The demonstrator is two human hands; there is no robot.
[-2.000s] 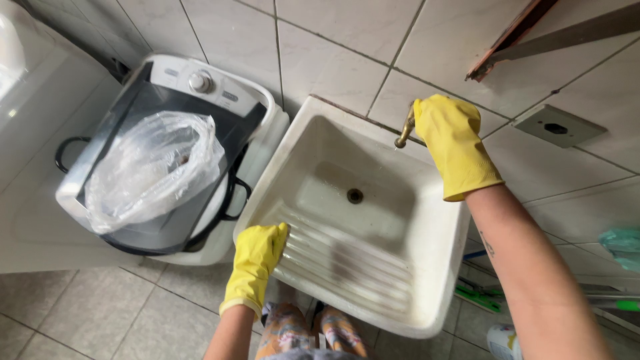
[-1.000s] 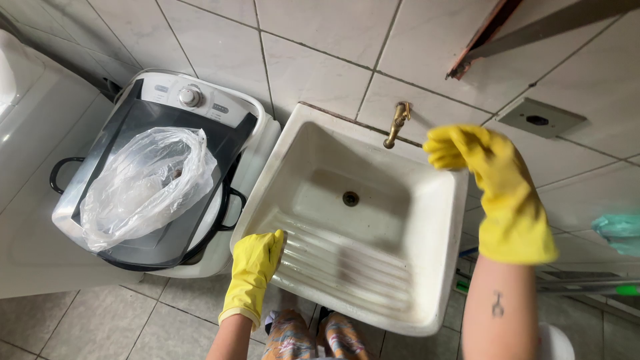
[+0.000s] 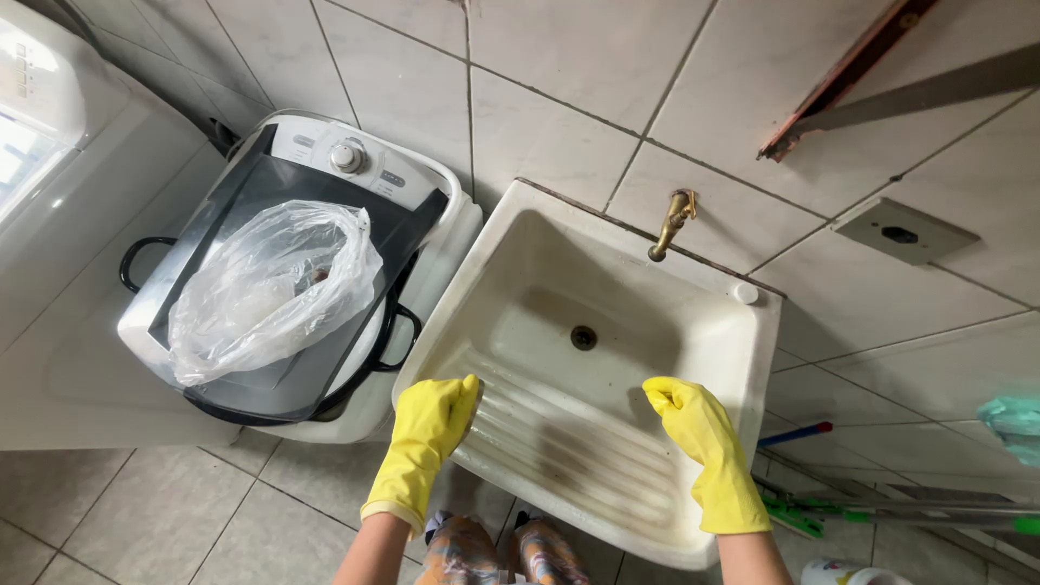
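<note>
A white laundry sink (image 3: 650, 321) with a ribbed washboard slope (image 3: 561, 447) and a dark drain (image 3: 583, 337) is in front of me. My left hand (image 3: 426, 431), in a yellow rubber glove, is closed at the sink's left front edge; whether something small is inside its fingers cannot be told. My right hand (image 3: 703, 443), gloved alike, hovers over the right part of the basin with curled fingers, and no object shows in it. A brass tap (image 3: 673, 226) projects from the tiled wall above the back rim. A small white cap (image 3: 743, 292) sits on the back right corner.
Left of the sink stands a small washing machine (image 3: 394, 175) with a clear plastic bag (image 3: 276, 292) and a black-handled pot (image 3: 394, 337) on it. A larger white appliance (image 3: 73, 268) is farther left. Green-ended poles (image 3: 910, 510) lie at the right, below a wall socket plate (image 3: 906, 231).
My right hand was at the tap, then moved off to its right, and is now lower, over the basin. My left hand has stayed near the sink's left front edge.
</note>
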